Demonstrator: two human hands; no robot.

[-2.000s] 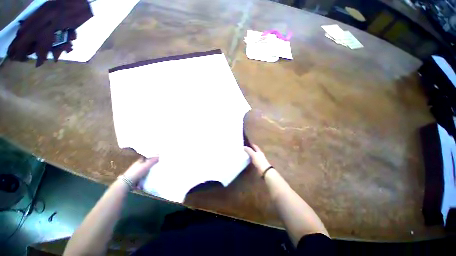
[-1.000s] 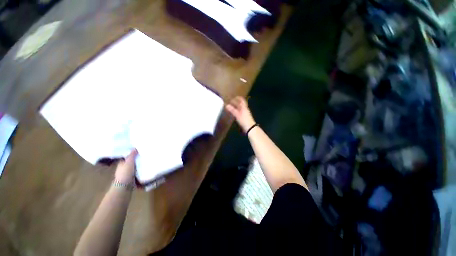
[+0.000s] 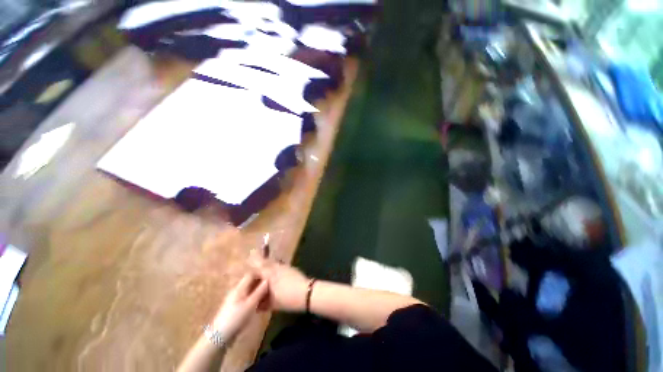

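A large cut stack (image 3: 207, 138) with a white top and dark maroon edge lies flat on the brown table, beyond my hands. Its dark curved notches face me and the table's right edge. My right hand (image 3: 283, 285) is closed near the table edge, with a small dark tool (image 3: 266, 247) sticking up from its fingers, blurred. My left hand (image 3: 241, 305) touches my right hand, its fingers bent; whether it holds anything is hidden. Both hands are off the stack.
More cut stacks (image 3: 283, 69) lie against the large one's far side. Paper slips (image 3: 45, 149) lie at left. The table's right edge borders a green floor (image 3: 378, 174); cluttered shelves and bags (image 3: 523, 167) stand beyond.
The view has turned right. The large stack, earlier in my hands, now lies near other stacks. Both hands have let go and come together in front of me.
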